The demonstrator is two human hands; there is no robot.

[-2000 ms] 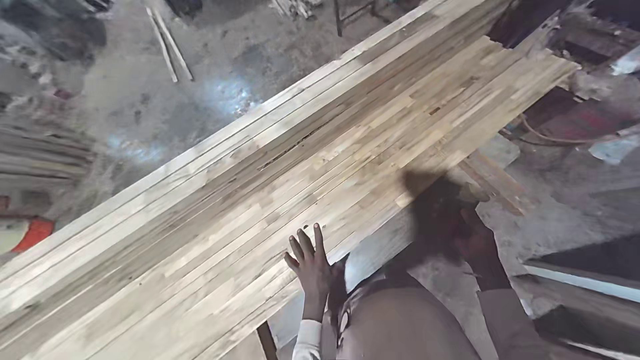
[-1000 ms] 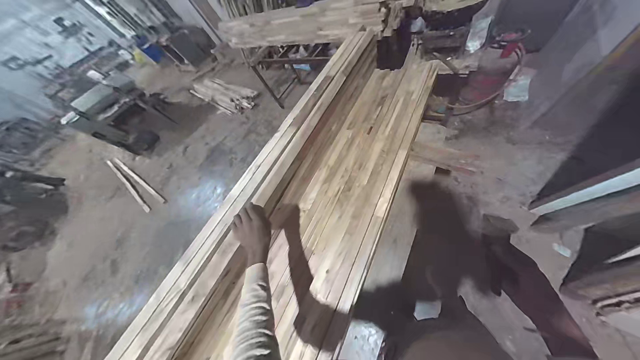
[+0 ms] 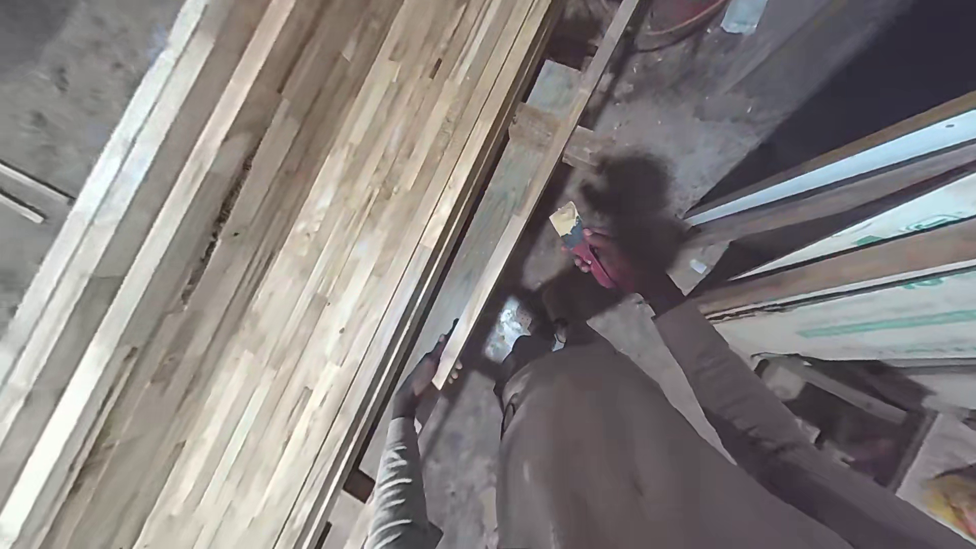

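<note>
My left hand [image 3: 427, 374] grips the near end of a long narrow wood strip [image 3: 526, 206], just right of the stacked panels; the strip slants away toward the top. In my right hand [image 3: 606, 259] is a putty knife [image 3: 581, 238] with a red handle, and pale yellowish material covers the end of its blade. The knife is right of the strip, apart from it. A wide panel of joined wood strips [image 3: 328, 252] fills the left half of the view, with a dark narrow gap along one seam.
Long boards with green marks [image 3: 869, 313] stand at the right. Two thin sticks [image 3: 30, 191] lie on the floor at the far left. Under the panel's right edge, wood supports [image 3: 553, 130] show. A reddish round container [image 3: 679, 19] is at the top right.
My left hand has left the top of the wood stack and now holds the narrow strip at its right side. The putty knife now shows plainly in my right hand. The view has tilted down.
</note>
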